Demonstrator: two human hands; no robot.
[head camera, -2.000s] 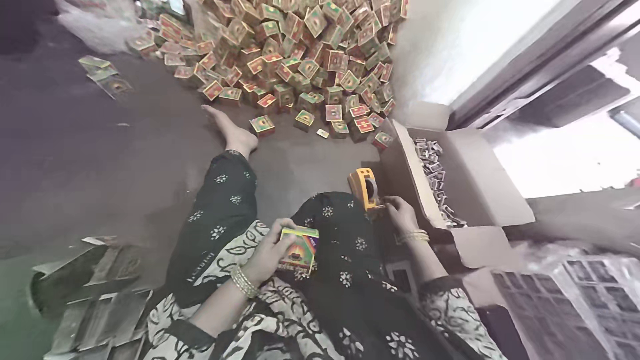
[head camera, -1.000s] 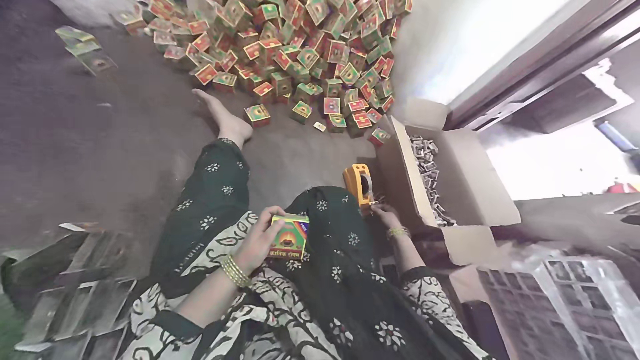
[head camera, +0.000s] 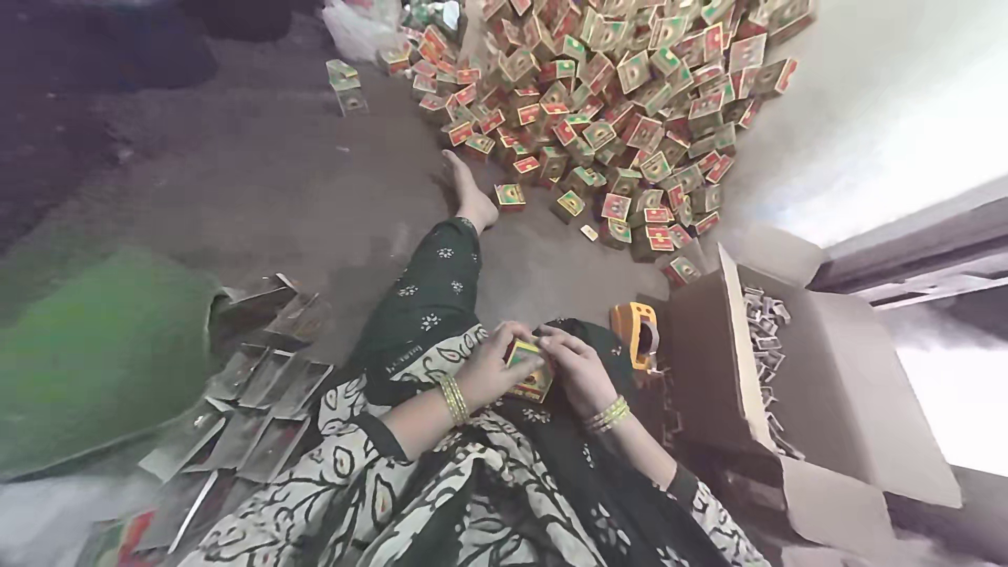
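My left hand (head camera: 498, 368) grips a small printed cardboard box (head camera: 531, 382), green, yellow and red, over my lap. Against the box's upper right edge rest the fingers of my right hand (head camera: 573, 364); whether they hold anything small is hidden. An orange tape dispenser (head camera: 635, 335) stands just right of my knee, beyond the right hand. Past my bare foot lies a large heap of similar small boxes (head camera: 598, 134).
On the right, an open carton (head camera: 713, 370) contains many small pieces (head camera: 768, 339). Stacked clear plastic packs (head camera: 260, 394) lie at the left beside a green sack (head camera: 102, 354). A plastic bag (head camera: 362, 27) is near the heap, and a wall borders it on the right.
My right hand has moved from the tape dispenser to the box in my left hand. Both hands now touch the box.
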